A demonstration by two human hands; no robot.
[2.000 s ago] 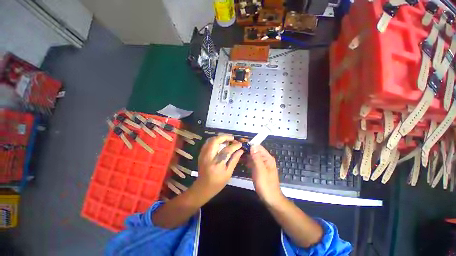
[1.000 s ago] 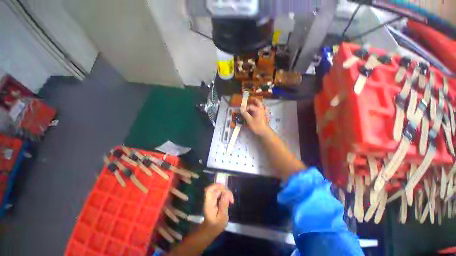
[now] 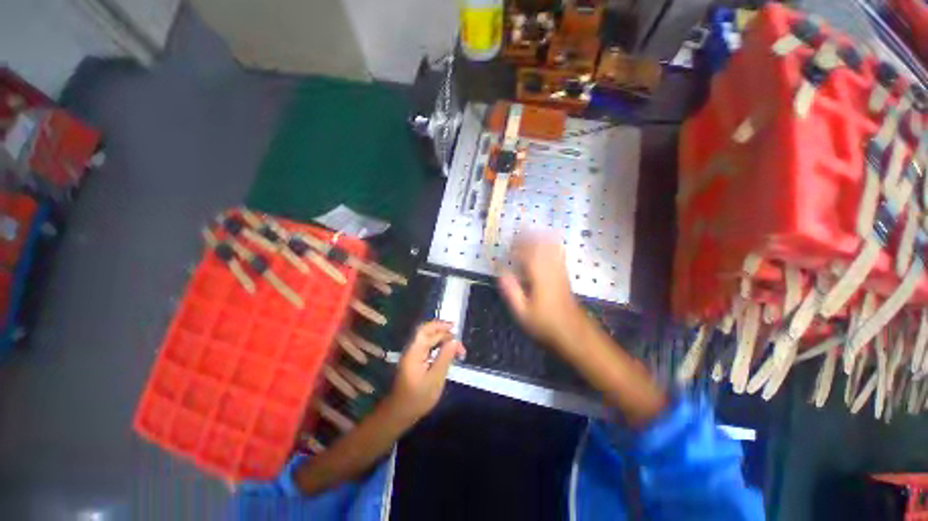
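A wristwatch [image 3: 496, 200] with a pale beige strap lies on the orange-brown fixture [image 3: 517, 167] at the upper left of the perforated work plate [image 3: 600, 225]. Its dark case sits over the fixture and its strap runs up and down the plate. My right hand [image 3: 539, 277] is blurred over the plate's lower edge, off the watch, and looks open and empty. My left hand [image 3: 426, 367] is left of the keyboard [image 3: 497, 329], with bent fingers. I cannot tell whether a small piece is between them.
A red tray [image 3: 232, 377] with watches at its top end and straps over its right side is at the left. A stack of red trays [image 3: 738, 183] with hanging straps stands at the right. Spare fixtures [image 3: 555, 87] and a yellow-labelled bottle [image 3: 481, 29] are behind the plate.
The watch has gone from my hands onto the fixture. My right hand has let go of it and moved back towards me. The view has tilted down, and the marking head is out of view.
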